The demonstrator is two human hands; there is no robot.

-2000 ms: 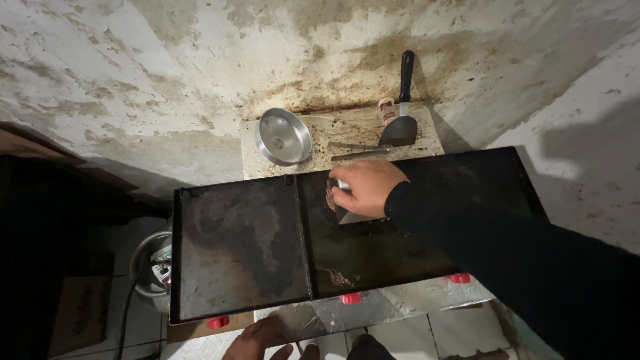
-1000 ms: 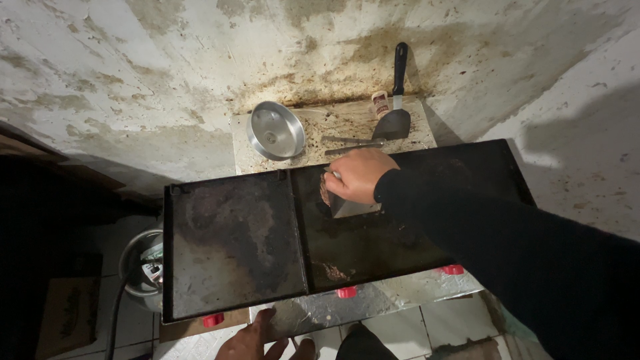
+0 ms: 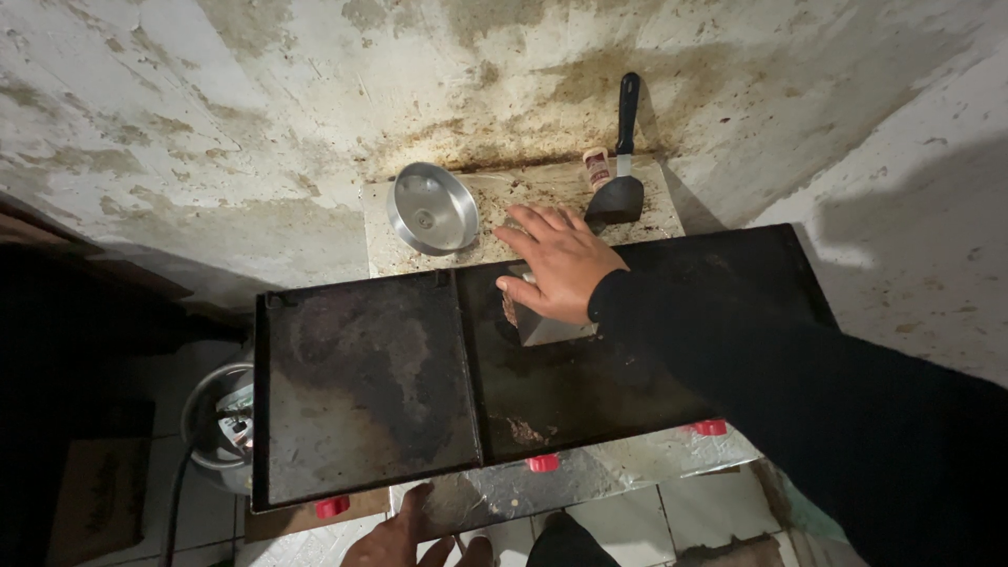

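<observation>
My right hand [image 3: 555, 256], in a black sleeve, is spread with its fingers apart over a metal plate or scraper [image 3: 551, 327] on the right part of a dark griddle [image 3: 606, 386]. Brown residue [image 3: 509, 309] shows at the metal piece's left edge, and more scraps [image 3: 525, 431] lie near the griddle's front edge. What the palm touches is hidden. At the bottom, my left hand [image 3: 394, 531] is partly in view by the foil-covered front, one finger extended toward it; whether it grips anything is unclear.
Behind the griddle a round aluminium pan [image 3: 433, 209] leans tilted on a grease-spotted board [image 3: 516, 185]. A black-handled spatula [image 3: 622, 185] leans on the wall beside a small container [image 3: 596, 168]. Red knobs [image 3: 543, 462] line the front. A gas cylinder [image 3: 216, 417] with a hose stands at the left.
My right hand was closed around the metal piece in the earlier frames; now its fingers are spread and reach toward the back edge. My left hand stays near the griddle's front.
</observation>
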